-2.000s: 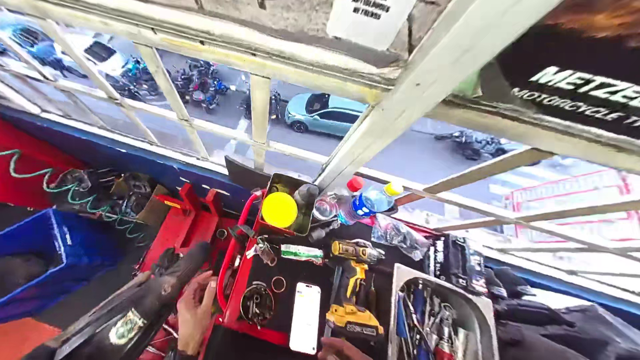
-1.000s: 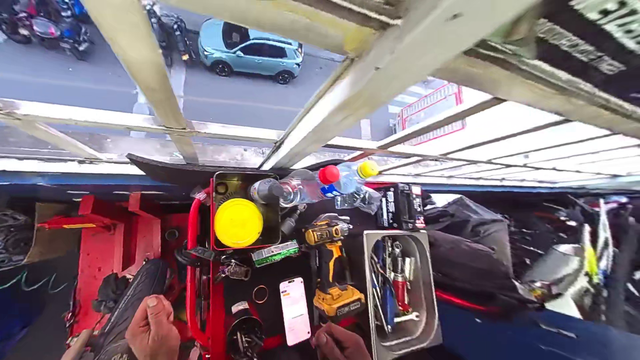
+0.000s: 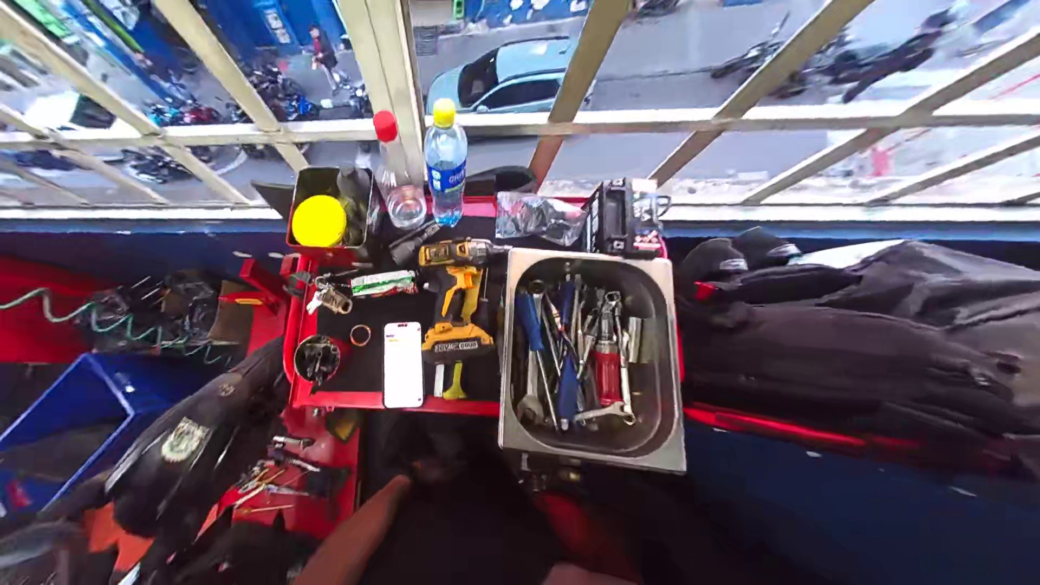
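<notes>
My left hand is low in the view below the red cart, dark and blurred at the end of the forearm; its fingers cannot be made out. Only a blurred bit of skin, perhaps my right arm, shows at the bottom edge. On the cart's black mat lie a lit smartphone, a yellow and black cordless drill, a green and white tube and keys. A steel pan beside them holds wrenches, blue-handled tools and a red-handled tool.
Two plastic bottles and a tin with a yellow lid stand by the white window bars. Left are a blue bin and a red tray with small tools; right, a black jacket or bag.
My left hand, seen left of the cart earlier, is now low in front of it. The right hand has left its place near the phone. The view has shifted considerably.
</notes>
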